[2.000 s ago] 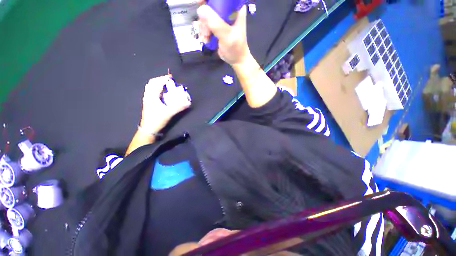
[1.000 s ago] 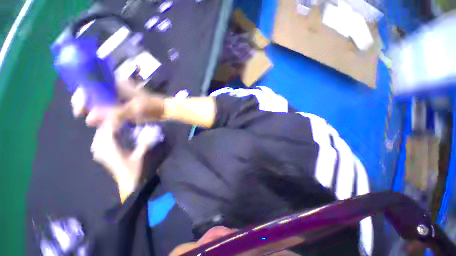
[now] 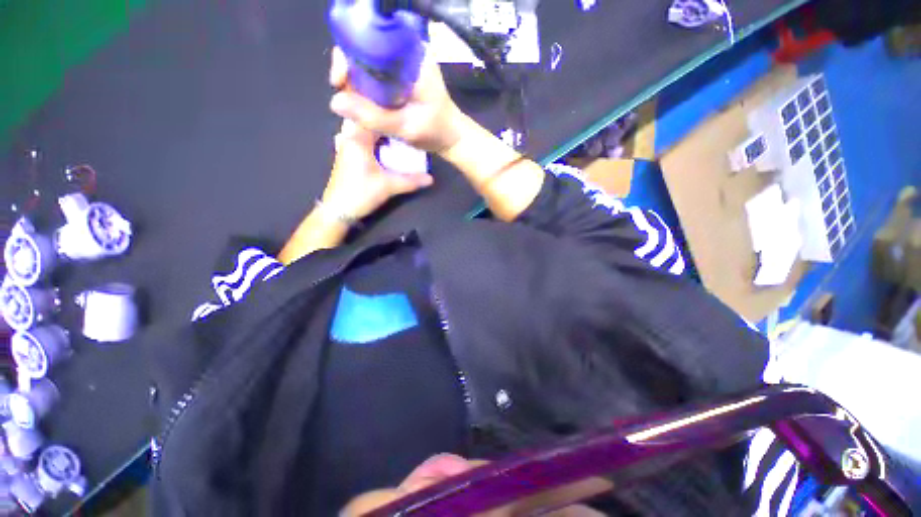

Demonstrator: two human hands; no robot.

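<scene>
My right hand (image 3: 419, 116) is wrapped around the purple-blue electric screwdriver (image 3: 379, 50), whose rear end with its black cord faces up towards the camera. My left hand (image 3: 355, 180) is just below it and holds a white motor unit (image 3: 402, 157), mostly covered by the fingers. The two hands are close together, one over the other. The screwdriver's tip is hidden behind my right hand, so contact with the unit cannot be seen.
Several white-lilac units (image 3: 30, 353) stand at the left, one (image 3: 108, 312) slightly apart. The screw feeder (image 3: 485, 40) is beyond my right hand. Another unit (image 3: 697, 12) lies at the far right on the dark mat (image 3: 222, 111). A white grid tray (image 3: 820, 167) lies on cardboard.
The view swung and came back. The screwdriver has moved from near the feeder to above my left hand, and my two hands have come together.
</scene>
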